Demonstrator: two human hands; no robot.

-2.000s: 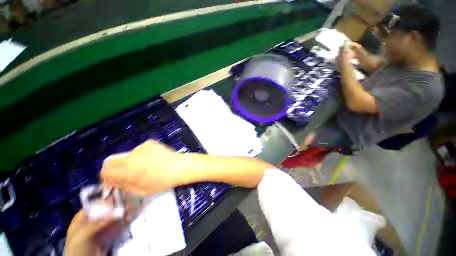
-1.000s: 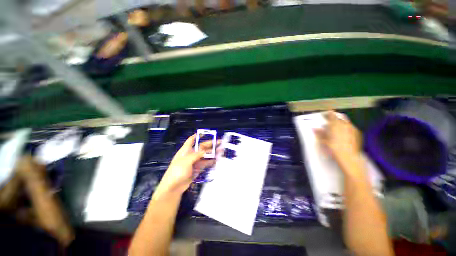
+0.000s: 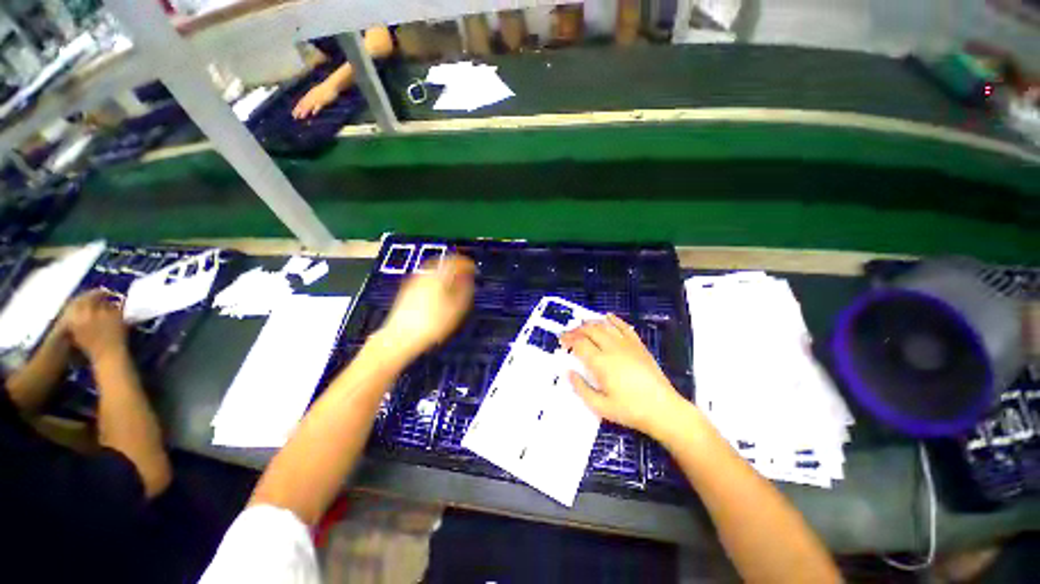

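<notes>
The dark blister tray (image 3: 593, 257) lies in front of me. At its back left corner are two housings with white frames round their windows, one at the corner (image 3: 397, 259) and one beside it (image 3: 430, 258). My left hand (image 3: 431, 302) is over the tray, right by the second housing; it is blurred, and its fingertips are hidden. A white gasket sheet (image 3: 534, 405) lies slanted on the tray, with two dark rectangular holes at its top end. My right hand (image 3: 616, 371) has its fingertips on the sheet beside the holes; whether they pinch a piece is unclear.
A stack of white sheets (image 3: 758, 365) and a purple-rimmed fan (image 3: 918, 359) stand right of the tray. Plain white sheets (image 3: 279, 371) and small white scraps (image 3: 257, 291) lie left. Another worker's hands (image 3: 94, 325) are at far left. A green conveyor (image 3: 684, 171) runs behind.
My left hand has carried a white-framed housing from over the tray's middle to its back left. My right hand has moved from the sheet stack to the gasket sheet. The view has turned.
</notes>
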